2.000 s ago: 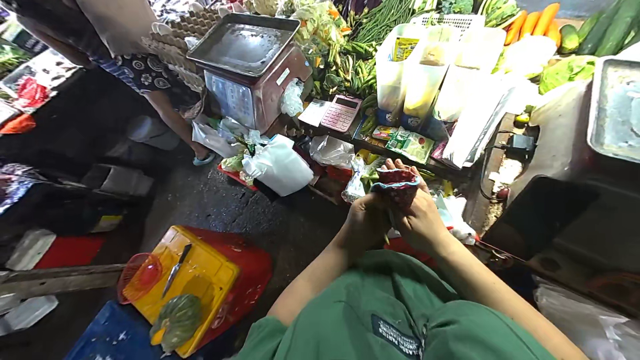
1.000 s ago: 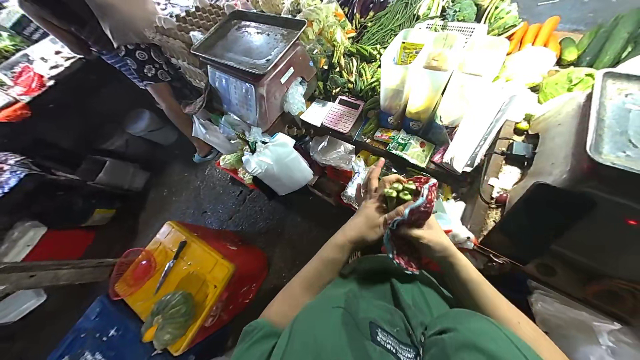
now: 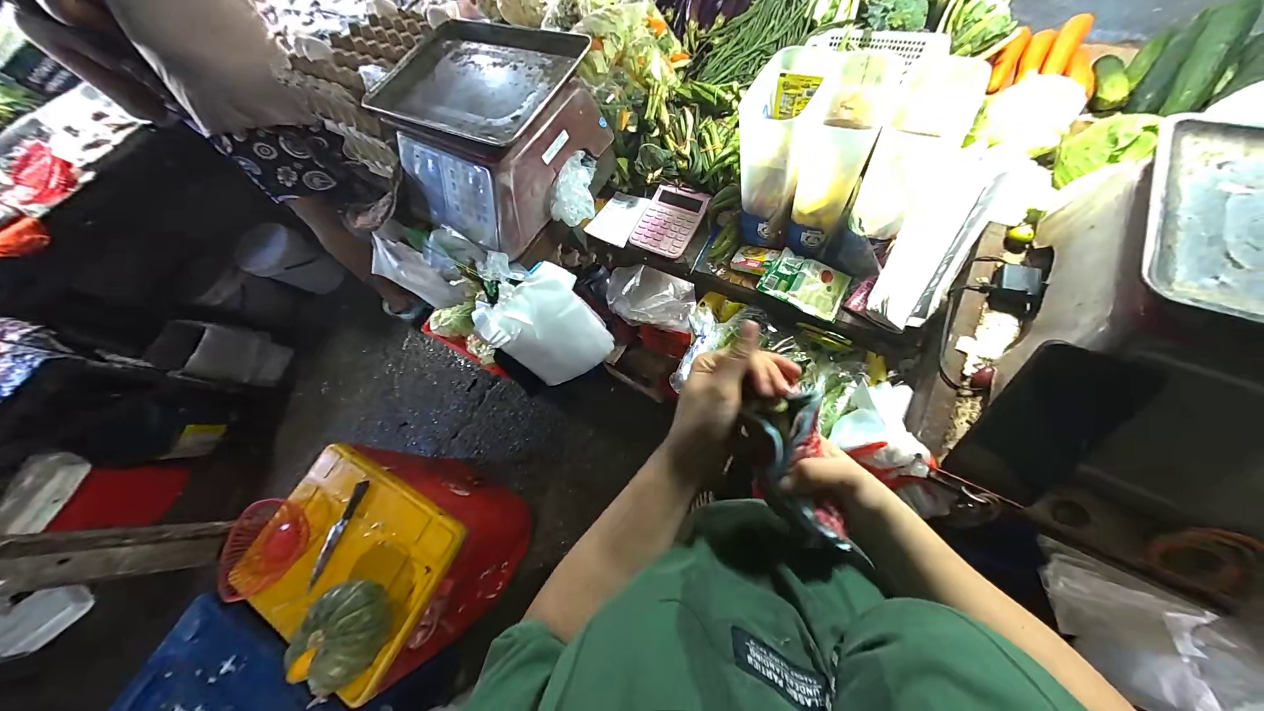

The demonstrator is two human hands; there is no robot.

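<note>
My left hand [image 3: 726, 395] closes around the end of a small bundle, its thumb pointing up; a bit of green shows between the fingers. My right hand [image 3: 825, 474] grips a red and blue patterned cloth [image 3: 800, 449] that lies against the bundle. The cloth hangs down over my green garment. Most of what the left hand holds is hidden by the fingers and cloth. Beyond my hands are packets [image 3: 805, 284], a pink calculator [image 3: 670, 221] and a white plastic bag [image 3: 553, 321].
At lower left, a yellow crate [image 3: 430, 543] bears a knife [image 3: 339, 533], a green pumpkin [image 3: 341, 632] and a red basket [image 3: 265, 548]. A weighing scale [image 3: 504, 168] stands at upper left near another person [image 3: 217, 59]. A second scale's tray [image 3: 1210, 212] is at right.
One second ago several green stalks or pods showed upright between my hands; now fingers and cloth mostly cover them. The cloth has moved lower and hangs between my hands.
</note>
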